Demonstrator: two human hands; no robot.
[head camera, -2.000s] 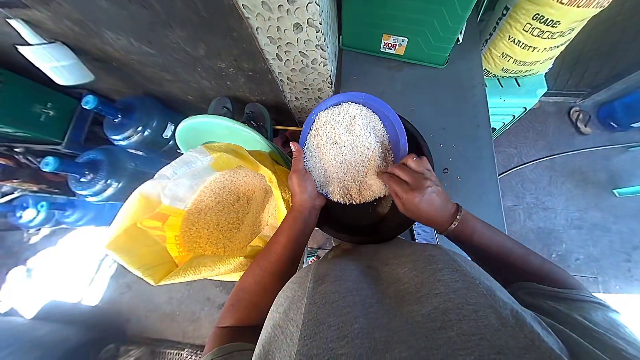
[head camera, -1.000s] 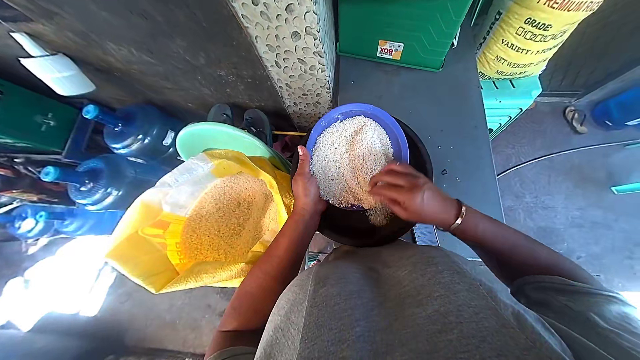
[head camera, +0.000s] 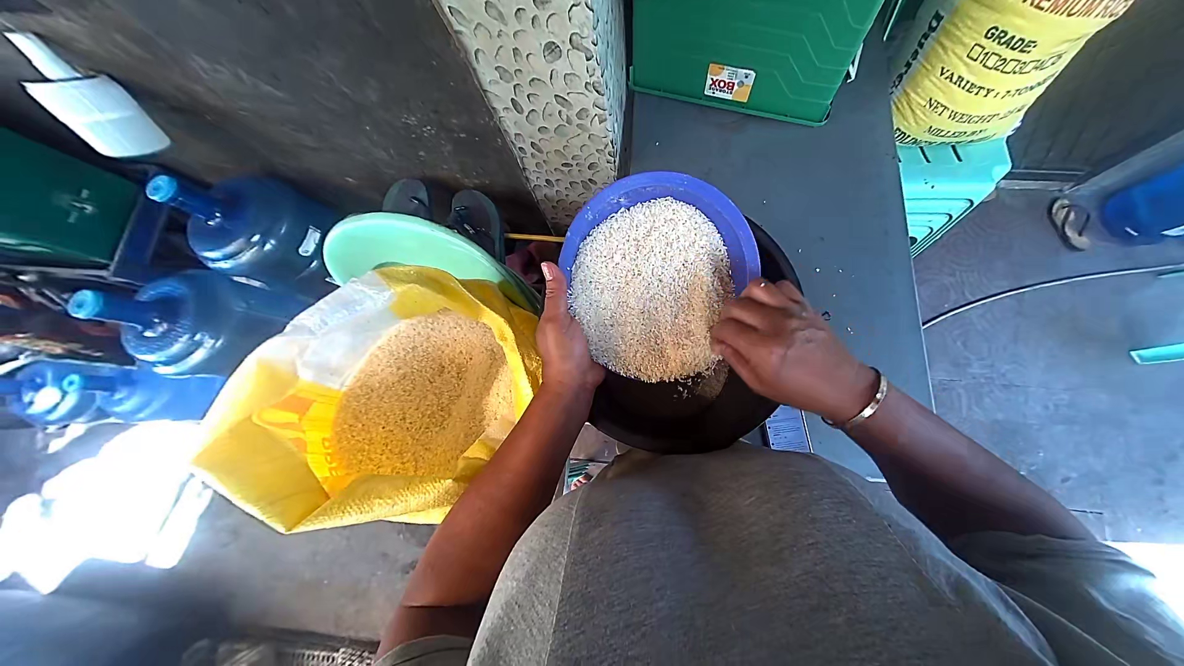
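Note:
A blue plastic basin (head camera: 592, 208) full of pale grain (head camera: 647, 277) is held over a larger black basin (head camera: 647, 421). My left hand (head camera: 566, 338) grips its left rim, thumb up along the side. At the right rim is my right hand (head camera: 782, 347), fingers curled at the edge of the grain; whether they pinch the rim or some grain cannot be told. Some grain lies in the black basin below. Left of my left hand stands an opened yellow sack (head camera: 245, 462) holding browner grain (head camera: 425, 398).
The black basin rests by a dark grey bench (head camera: 832, 213) bearing a green storage box (head camera: 740, 46). A yellow printed sack (head camera: 980, 74) stands on a turquoise crate (head camera: 953, 190). Left are a pale green lid or basin (head camera: 407, 245), blue water jugs (head camera: 250, 222), a stone-faced pillar (head camera: 555, 83) and slippers (head camera: 476, 217).
My right hand, over the grain near the lower right of the blue basin a second ago, is now at its right rim. My left hand stays at the left rim.

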